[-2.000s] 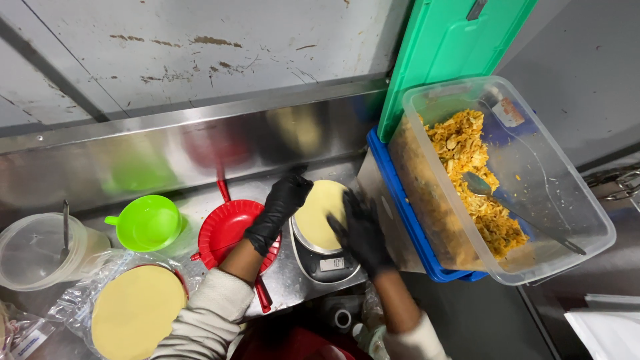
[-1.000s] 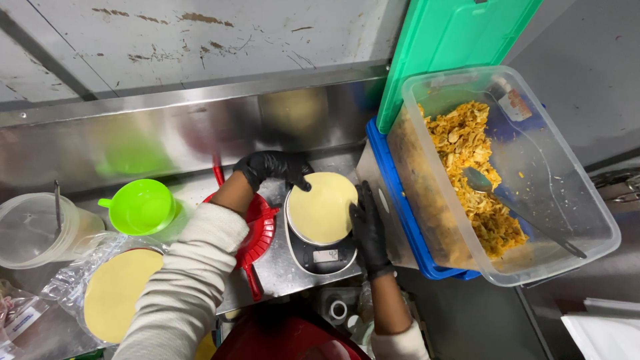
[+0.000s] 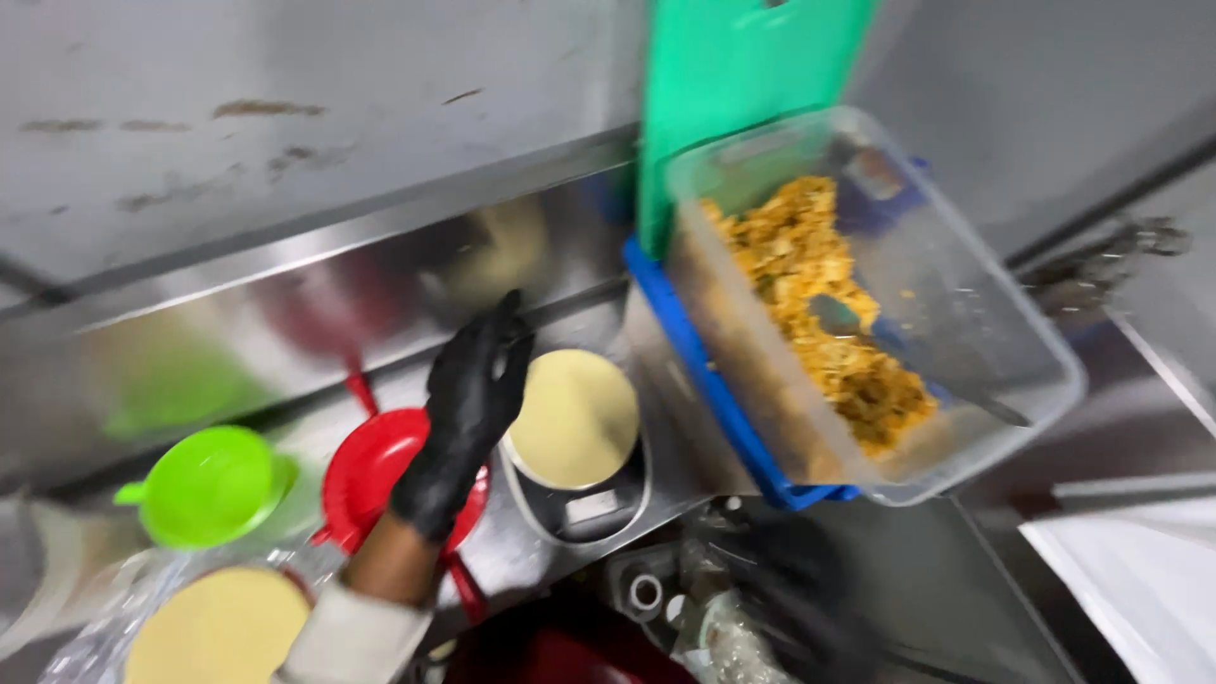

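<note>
My left hand (image 3: 472, 404), in a black glove, is held over the red plastic dough press (image 3: 366, 470), beside a round dough disc (image 3: 579, 418). That disc lies on a small digital kitchen scale (image 3: 589, 508). At the lower right my right hand (image 3: 793, 579), also black-gloved, is strongly blurred below the counter's edge, close to some clear plastic; its fingers cannot be made out. Another round of dough (image 3: 223, 627) rests on clear plastic film at the lower left. A clear plastic tub (image 3: 988, 256) holds an orange shredded filling (image 3: 807, 275) and a spoon (image 3: 912, 366).
A green plastic bowl with a handle (image 3: 209, 484) stands left of the press. Behind the tub a green lid (image 3: 741, 76) stands upright, and a blue-rimmed container (image 3: 703, 366) sits under the tub. The steel backsplash (image 3: 218, 294) runs along the counter's rear. White sheets (image 3: 1140, 560) are at right.
My right hand has left the dough on the scale and moved down past the counter's edge. My left hand has come off the dough's left side. The view has shifted closer.
</note>
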